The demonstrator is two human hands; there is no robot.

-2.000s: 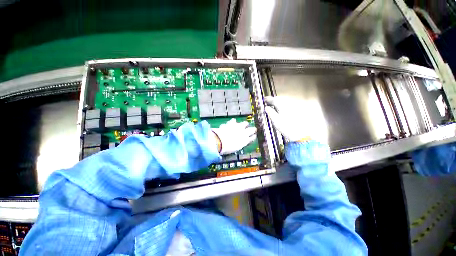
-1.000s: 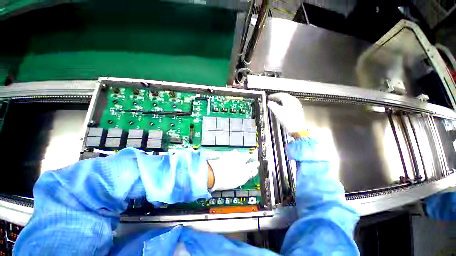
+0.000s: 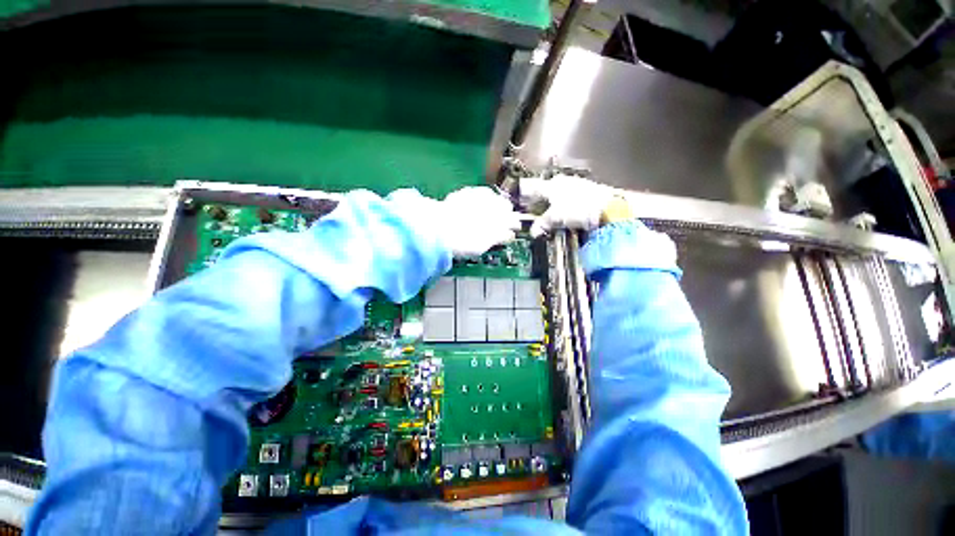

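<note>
A large green populated circuit board (image 3: 492, 393) lies in a carrier frame (image 3: 168, 246) with a pale metal rim. It has grey blocks at centre right, a dark round part at lower left and an orange strip on the near edge. My left hand (image 3: 480, 220), white-gloved, is at the frame's far right corner. My right hand (image 3: 569, 203), also white-gloved, is beside it at the same corner, over the rail. The fingertips nearly meet; whether they grip anything is hidden. My left sleeve covers part of the board.
The conveyor rail (image 3: 712, 218) runs left to right behind the frame, with a shiny metal plate (image 3: 733, 325) to the right. A green surface (image 3: 262, 115) lies beyond the line at left. A metal-framed guard (image 3: 838, 79) stands at upper right. Another blue sleeve (image 3: 911, 434) shows at far right.
My left hand has moved from the board's right part to its far right corner. My right hand has moved slightly left to meet it. The view has shifted.
</note>
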